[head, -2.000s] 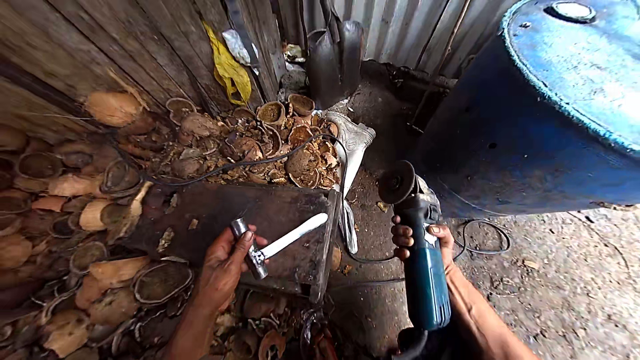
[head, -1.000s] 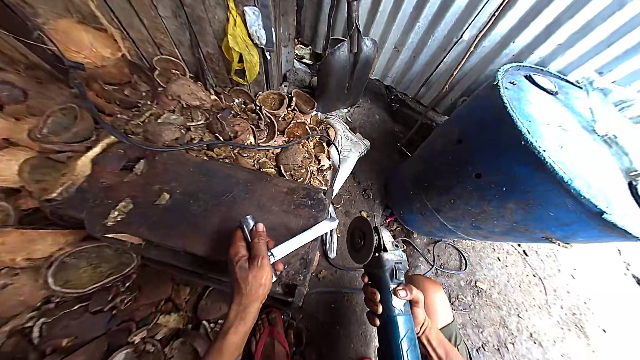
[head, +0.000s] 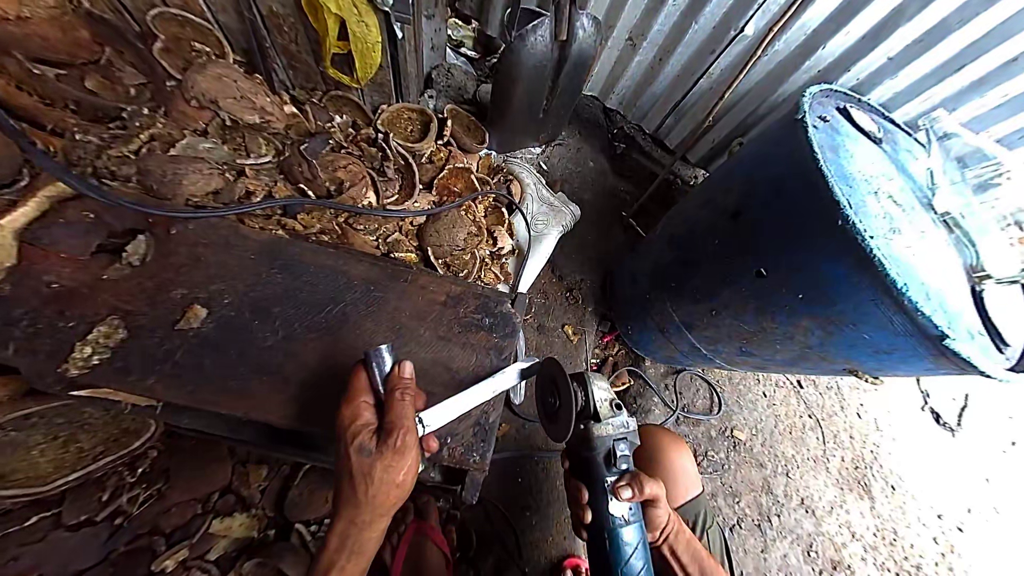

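My left hand is closed around a tool with a short metal cylinder at one end and a flat white bar reaching right. The bar's darker tip lies beside the disc of an angle grinder; whether they touch I cannot tell. My right hand grips the grinder's blue-green body, with the disc facing left. Below the bar and my left hand is a dark wooden bench. The lower part of the grinder runs out of view at the bottom.
Coconut shells and husks are piled behind the bench, with more at lower left. A black cable crosses the pile. A blue plastic drum stands at right. A shovel blade, a white sack and a yellow bag are behind.
The grinder's disc and the bar's tip, well apart two seconds ago, are now close together. The bar has turned, its tip pointing up and right. The view has shifted.
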